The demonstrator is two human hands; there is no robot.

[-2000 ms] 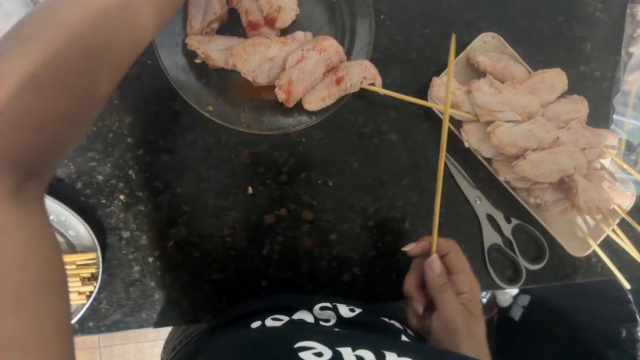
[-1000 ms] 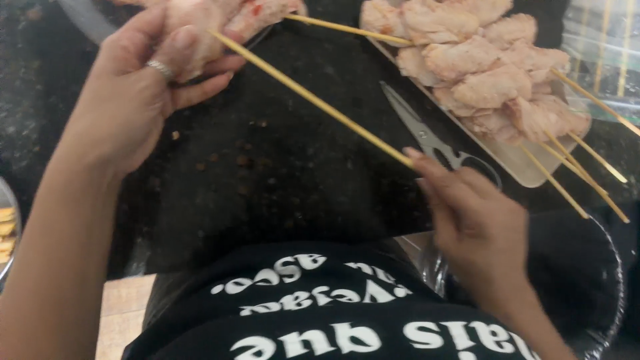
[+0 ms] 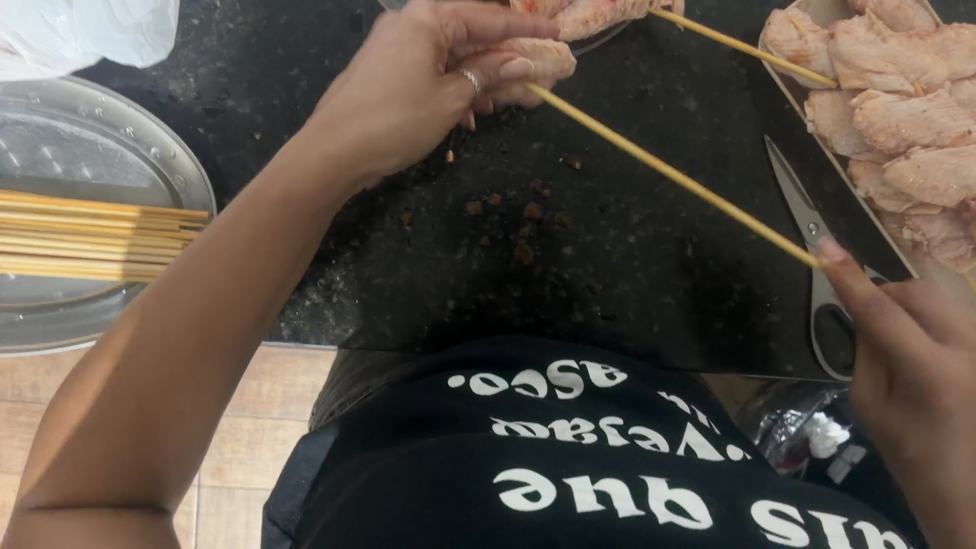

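At the upper middle, my left hand [image 3: 435, 84], with a ring on one finger, holds a raw chicken wing piece [image 3: 545, 65]. One end of a wooden skewer [image 3: 671, 174] meets that piece; whether it has pierced it is hidden. My right hand [image 3: 907, 351] pinches the skewer's other end at the right. Just beyond my left fingers lie more raw wing pieces [image 3: 602, 15], with another skewer [image 3: 747, 49] running from them to the tray. Skewered raw wings [image 3: 915, 114] are piled on the tray [image 3: 854, 183] at the upper right.
Metal scissors [image 3: 801, 198] lie between the tray and my right hand, which partly covers them. At the left, a metal platter [image 3: 183, 160] holds several wooden skewers [image 3: 84, 236], beneath a white plastic bag [image 3: 91, 30]. Small brown bits [image 3: 531, 212] dot the dark speckled countertop [image 3: 648, 252].
My left hand has taken hold of a wing piece. The skewer, upright in my right hand two seconds ago, now slants up-left to that piece. The view has shifted left.
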